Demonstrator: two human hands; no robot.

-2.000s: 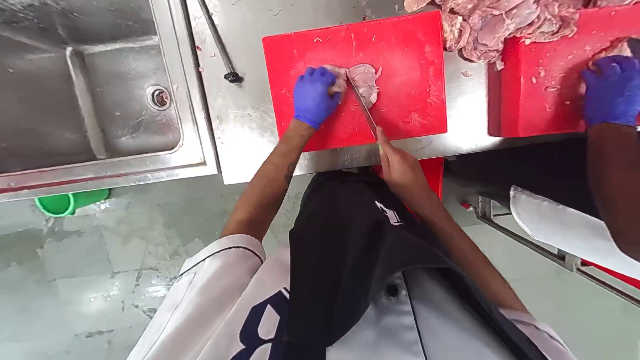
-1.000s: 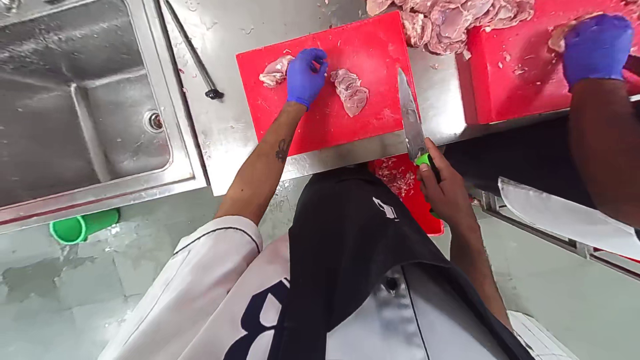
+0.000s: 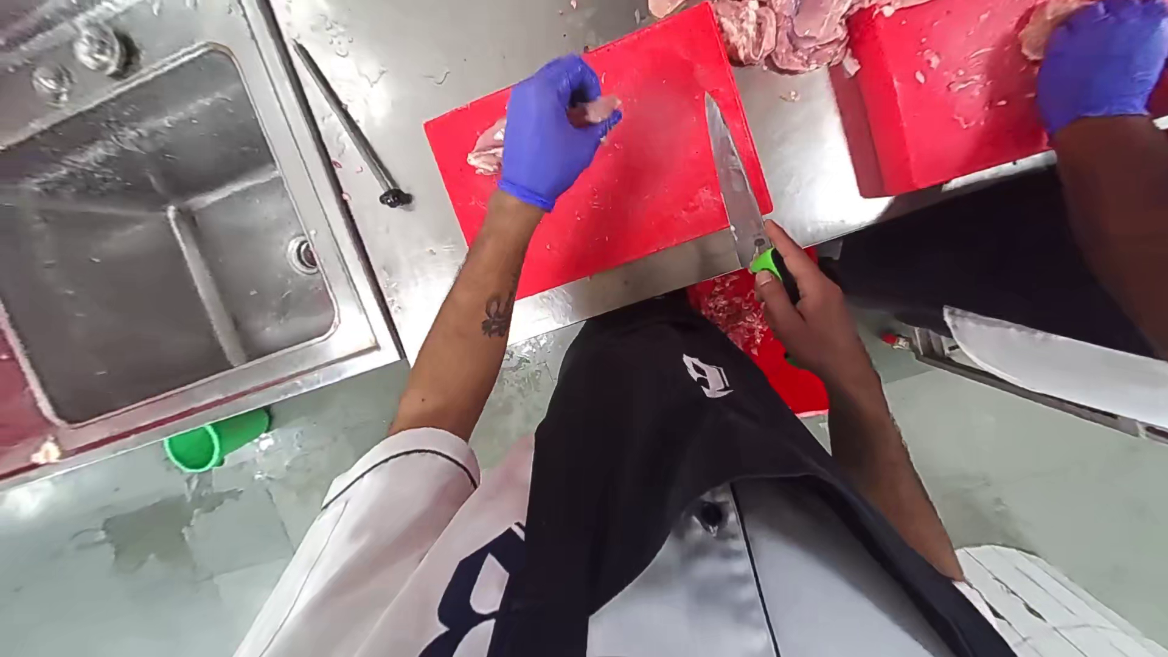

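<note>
My left hand [image 3: 552, 132], in a blue glove, is above the red cutting board [image 3: 639, 201] and grips a piece of raw meat [image 3: 598, 111] between thumb and fingers. Another raw meat piece [image 3: 488, 149] lies on the board's left part, partly hidden by that hand. My bare right hand [image 3: 803, 301] is closed around the black and green handle of a kitchen knife [image 3: 737, 182]. Its blade points away from me over the board's right edge. A pile of raw meat [image 3: 794, 32] lies on the steel counter beyond the board's right corner.
A steel sink [image 3: 173, 228] is at left, and a sharpening steel [image 3: 351, 128] lies beside it. A co-worker's gloved hand [image 3: 1104, 64] is over a second red board [image 3: 949, 100]. Below the counter edge are a red container [image 3: 794, 374] with scraps and a green bucket [image 3: 214, 440].
The knife has moved right, away from the meat it touched two seconds ago. My left hand now holds a meat piece above the board; one second ago a piece lay to its right.
</note>
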